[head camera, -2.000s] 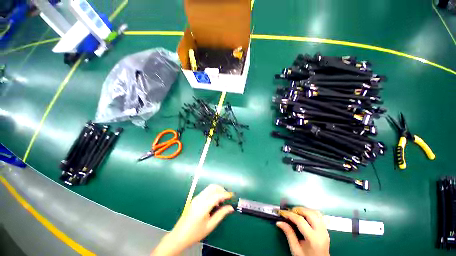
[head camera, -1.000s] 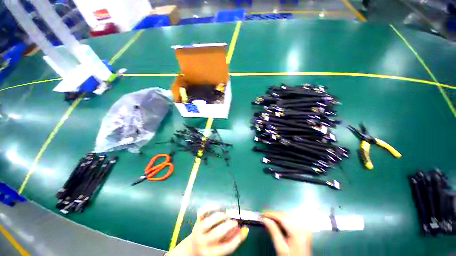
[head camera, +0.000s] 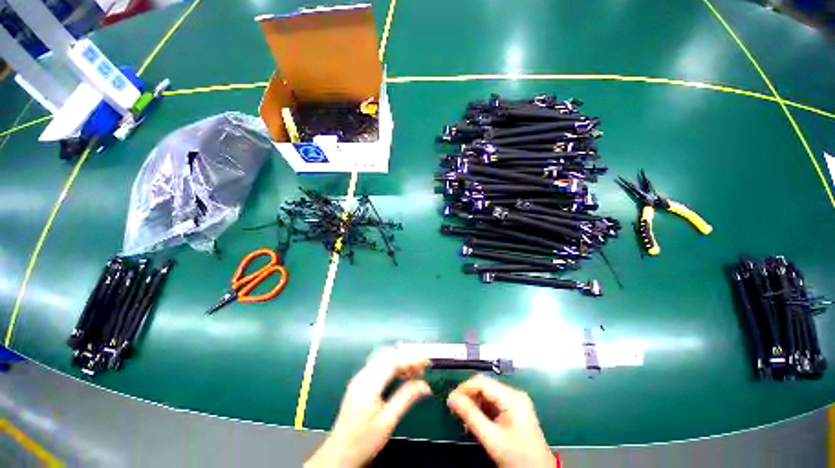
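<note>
A black-sleeved wire harness (head camera: 467, 365) lies along the front edge of the steel ruler (head camera: 545, 354), its right connector end showing. My left hand (head camera: 371, 411) has its index finger and thumb at the harness's left end, which the fingers hide. My right hand (head camera: 499, 420) is just in front of the harness, off it, with thumb and fingertips together. Whether a thin cable tie is between them cannot be told. Black tape strips (head camera: 591, 350) cross the ruler. Glare whitens part of it.
Behind my hands are a loose cable tie pile (head camera: 343, 226), orange scissors (head camera: 259, 275), a large harness pile (head camera: 531, 192), pliers (head camera: 655, 212), an open box (head camera: 343, 159) and a plastic bag (head camera: 188, 187). Harness bundles lie far left (head camera: 119, 315) and far right (head camera: 778, 320).
The view has shifted and tilted down. My right hand has come off the harness and moved to its near side. The thin strand that stood up at my left hand no longer shows.
</note>
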